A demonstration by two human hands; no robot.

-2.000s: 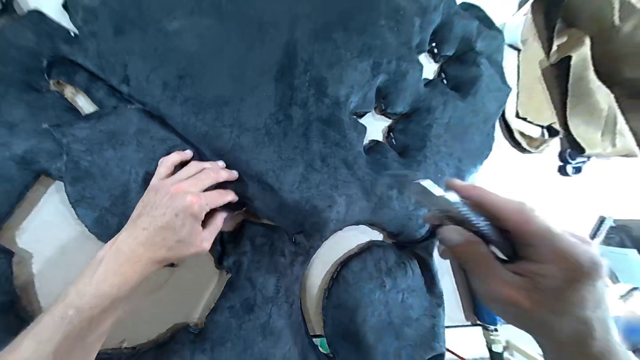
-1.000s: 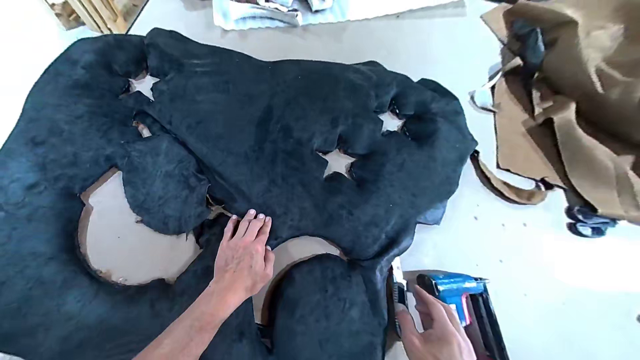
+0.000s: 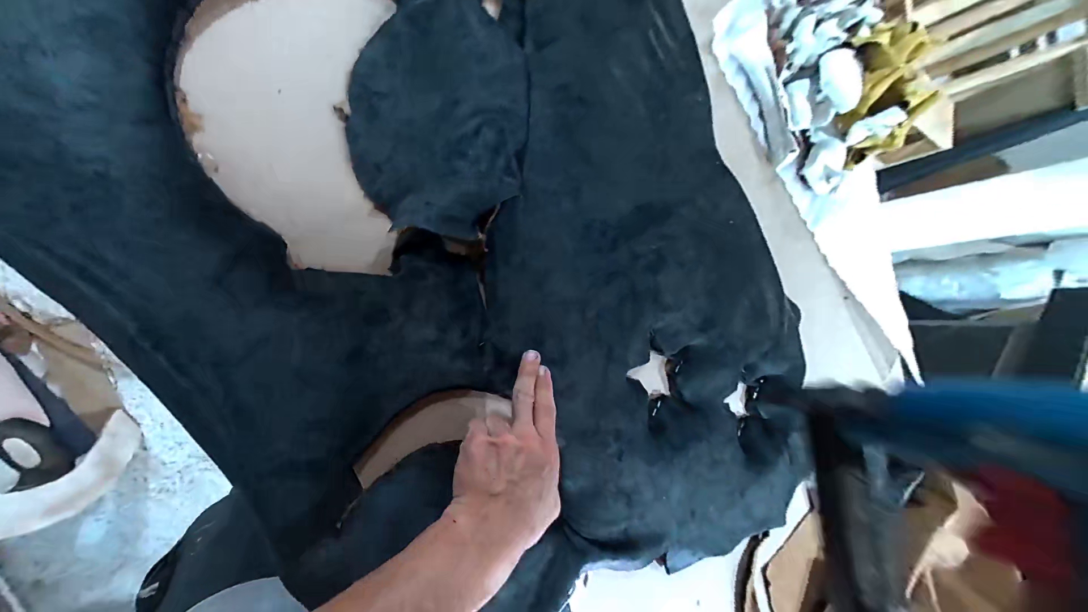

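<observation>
Dark blue-black suede-like hide (image 3: pixel 629 212) covers a pale board with crescent and star cutouts. My left hand (image 3: pixel 510 459) lies on it, index and middle fingers stretched out and pressing beside the upper end of the lower crescent opening (image 3: pixel 433 425). To its right are two star-shaped openings (image 3: pixel 653 374), with staples at their edges. A blurred blue, black and red staple or nail gun (image 3: pixel 952 425) is raised over the right edge of the hide. My right hand is out of view, so its grip on the tool cannot be seen. A larger crescent opening (image 3: pixel 272 127) is at the upper left.
Pale and mustard scraps (image 3: pixel 837 93) lie at the top right, near a slatted wooden piece (image 3: pixel 1003 42). Brown hide pieces (image 3: pixel 952 544) are under the tool at the lower right. A piece with dark and white shapes (image 3: pixel 51 442) is at the far left.
The blue gun, lying near my right hand a second ago, is now raised. My right hand, which earlier held a utility knife, has left view. The view has turned strongly and moved closer.
</observation>
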